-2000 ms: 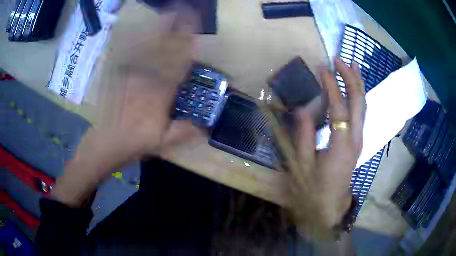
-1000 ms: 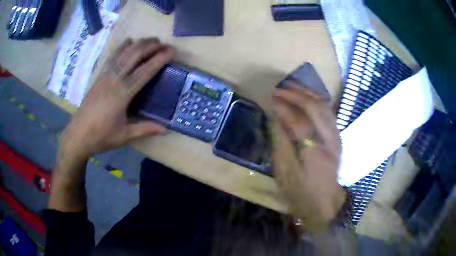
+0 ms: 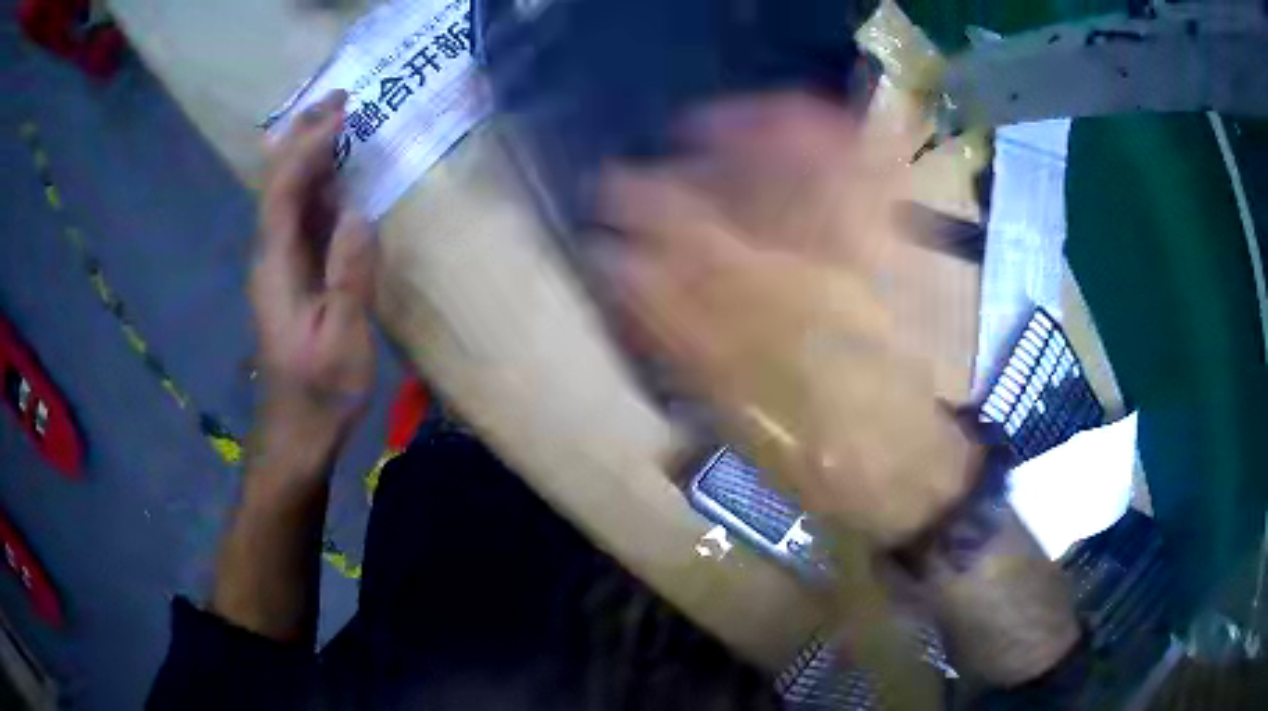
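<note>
A portable radio lies on the table below my right hand, its grille side showing and the rest covered by the hand. My right hand is large and blurred over the middle of the table; I cannot tell whether it holds anything. A large dark blue blurred shape is beyond it at the top, touching or overlapping the fingers; what it is cannot be told. My left hand is raised at the table's left edge, beside the newspaper strip, fingers apart and empty.
A label sheet lies to the right, partly under a white backing sheet. More of a dense-patterned sheet shows at the bottom. A white paper lies along the green surface. Grey floor with yellow-black tape and red forks is at left.
The view has shifted. My left hand has let go of the radio and moved to the left edge. My right hand has reached forward over the table, and the dark blue shape has appeared.
</note>
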